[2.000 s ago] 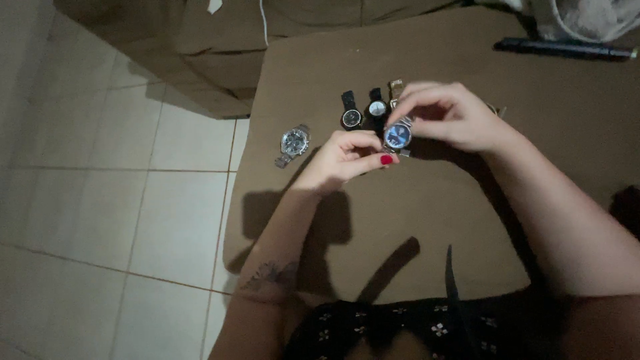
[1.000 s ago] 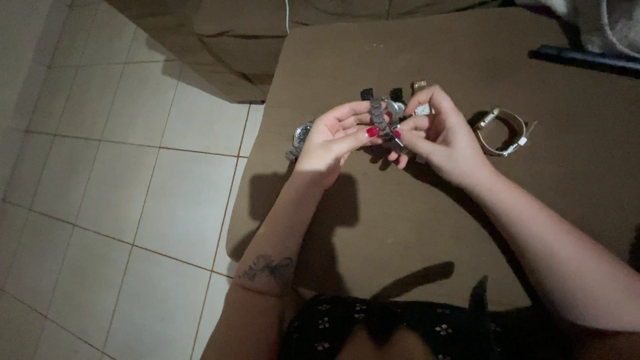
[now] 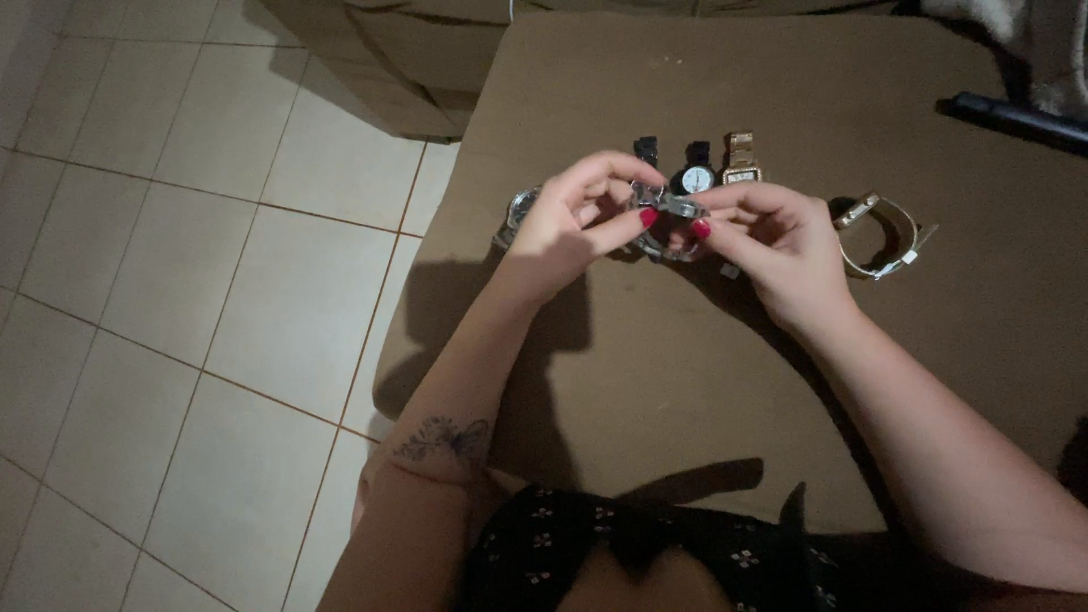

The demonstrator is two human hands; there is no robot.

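Between my fingers is a silver metal wristwatch [image 3: 667, 202], its bracelet looped below the case. My left hand [image 3: 586, 208] grips its left side, and my right hand [image 3: 769, 229] pinches the right side. Beyond them lie a black-banded watch [image 3: 646, 150], partly hidden by my left hand, a black watch with a white dial [image 3: 698, 178] and a gold watch with a rectangular case [image 3: 742, 157]. A silver watch [image 3: 520, 209] shows partly behind my left wrist. Right of my right hand, a thin gold watch [image 3: 884, 238] with a small white tag rests on its side.
The watches lie on a brown fabric-covered cushioned surface [image 3: 714, 391]. A long black object [image 3: 1011, 123] lies at the upper right beside greyish cloth [image 3: 1054, 51]. Pale floor tiles [image 3: 297, 297] are to the left, below the edge of the brown surface.
The held watch showed its blue dial two seconds ago; now it is turned with its bracelet looped below. My right hand no longer covers the thin gold watch. The view has shifted.
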